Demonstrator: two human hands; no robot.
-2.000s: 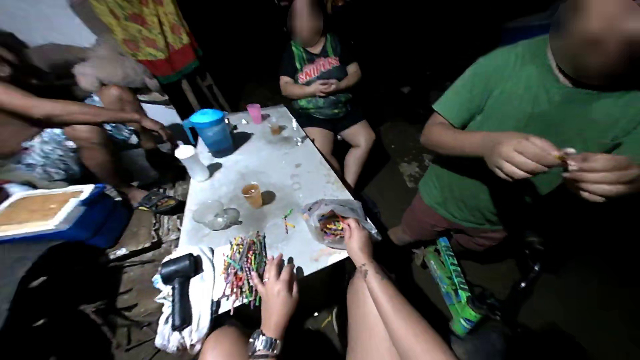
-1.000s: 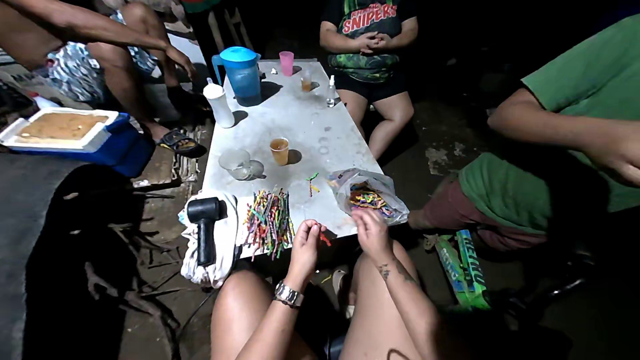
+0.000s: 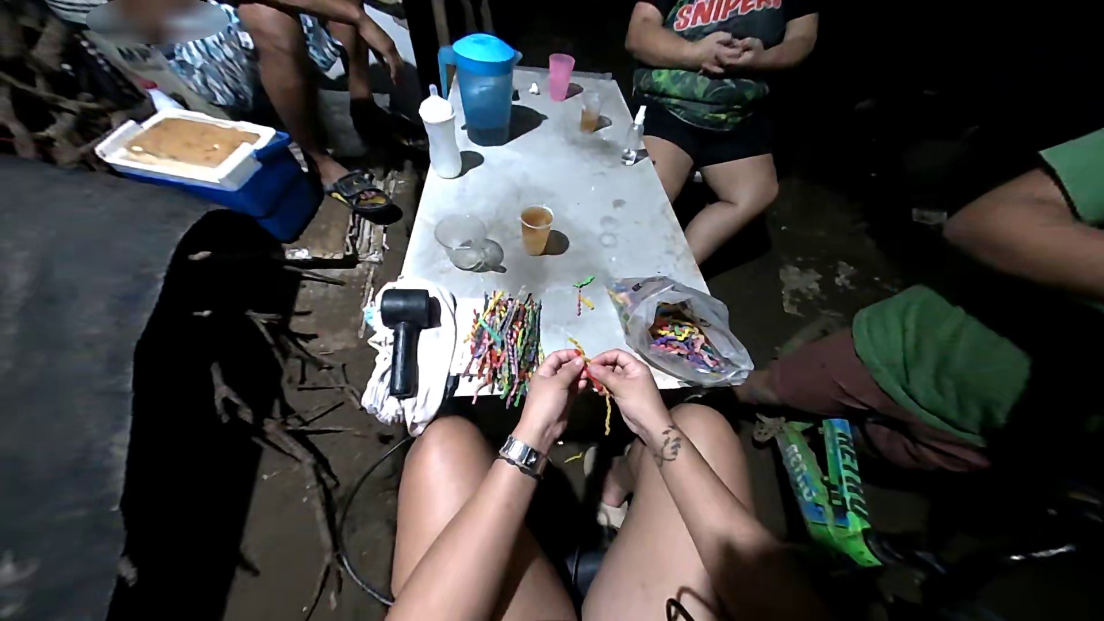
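Thin twisted colored strips, yellow and red (image 3: 607,412), are pinched between my left hand (image 3: 555,388) and my right hand (image 3: 627,390), which meet over the table's near edge. Left of them lies a row of many twisted colored strips (image 3: 504,341) on a white surface. To the right, an open clear plastic bag (image 3: 634,315) holds more colored pieces (image 3: 681,336). A few loose green, yellow and red pieces (image 3: 584,296) lie on the table (image 3: 604,190) beyond my hands. What the strips are made of I cannot tell.
A black handheld device (image 3: 404,341) rests on white cloth (image 3: 379,392) at the near left. Beyond stand a cup of brown liquid (image 3: 536,231), a clear container (image 3: 461,241), a white bottle (image 3: 442,138), a blue pitcher (image 3: 486,95) and a pink cup (image 3: 561,78). People sit around the table.
My right hand was at the bag's opening and has moved left, meeting my left hand. Two seconds ago my left hand lay by the row of strips. The view has shifted.
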